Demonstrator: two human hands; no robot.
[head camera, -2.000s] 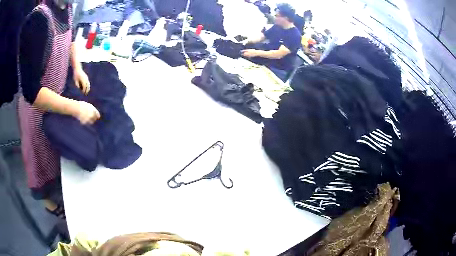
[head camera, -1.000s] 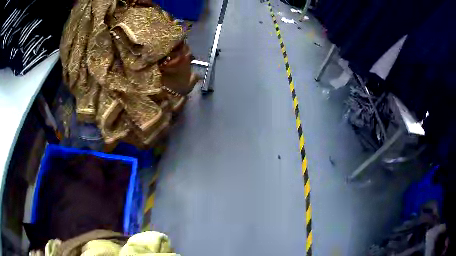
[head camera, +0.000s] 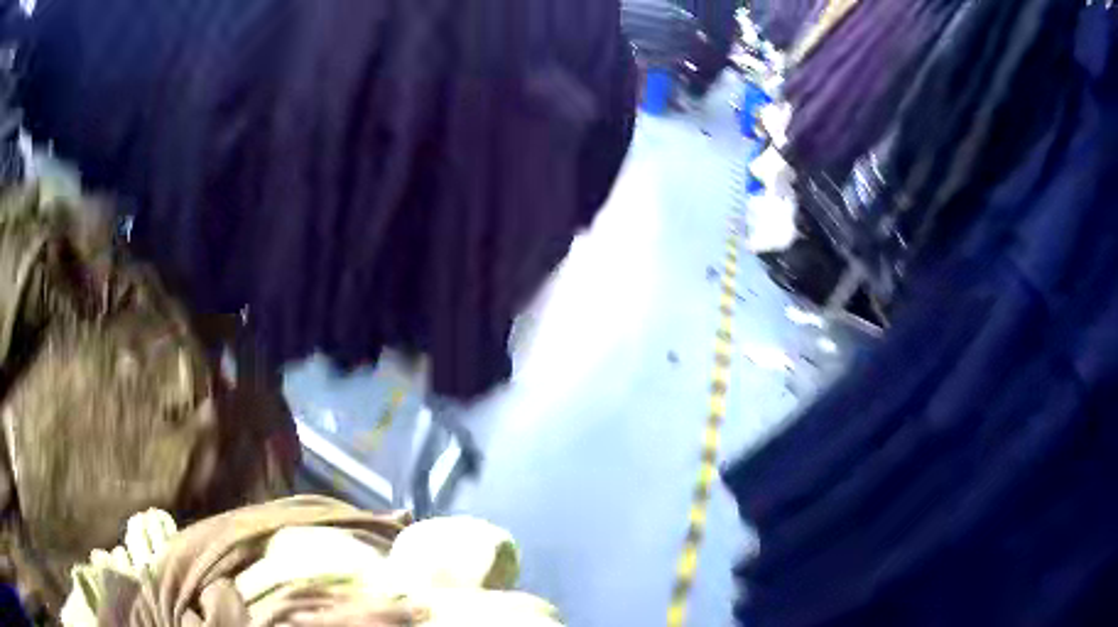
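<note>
A heap of pale yellow-green and brown garments (head camera: 331, 563) lies at the bottom left, close below the camera and cut off by the picture's lower edge. Its cloth is bunched in soft folds. Neither my left hand nor my right hand shows. What holds the heap up is hidden.
Dark purple hanging garments (head camera: 368, 172) fill the upper left, dark blue ones (head camera: 956, 404) the right. A crumpled brown-tan heap (head camera: 110, 416) is at the left. A metal rack foot (head camera: 435, 459) stands on the grey floor. A yellow-black tape line (head camera: 715, 404) runs along the aisle.
The view has swung from the white table with a hanger, past the blue crate, to the aisle. Hanging garments now fill both sides. The yellow-green heap stays below and shows more.
</note>
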